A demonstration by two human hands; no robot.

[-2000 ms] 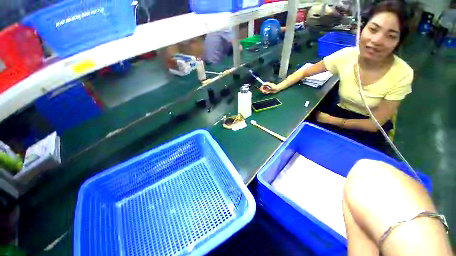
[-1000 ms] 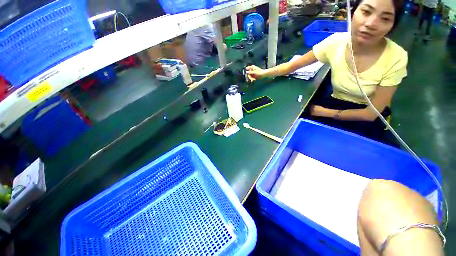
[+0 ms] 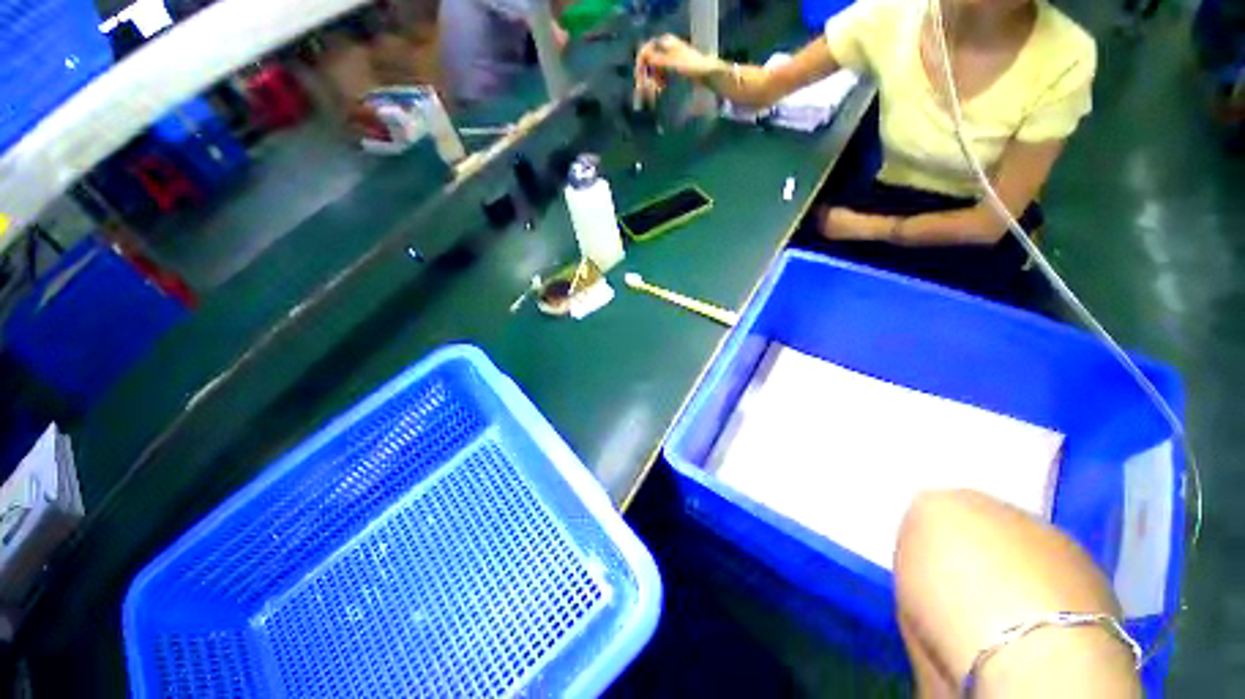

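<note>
A light blue perforated basket (image 3: 437, 546) lies on the green bench in front of me, and no parts show inside it. A solid darker blue bin (image 3: 928, 335) is to its right, beside the bench edge, with a white liner sheet (image 3: 874, 451) in its bottom. My right hand (image 3: 990, 567), bare and with a bracelet at the wrist, is over the bin's near side at the lower right. It is bent down and cut off by the frame edge; its fingers are hidden, so its grip cannot be told. My left hand is not in view.
A white bottle (image 3: 594, 216), a phone (image 3: 666, 213), a pale stick (image 3: 683, 298) and a small brown item on a scrap (image 3: 574, 290) are on the bench. Small black pieces (image 3: 500, 210) lie behind. A seated person (image 3: 956, 123) reaches over the bench. A white line hangs beside them.
The view has tilted down and shifted, so the bench items appear higher and further left. The coworker's hand is raised. My right hand remains over the bin, with more of the liner showing.
</note>
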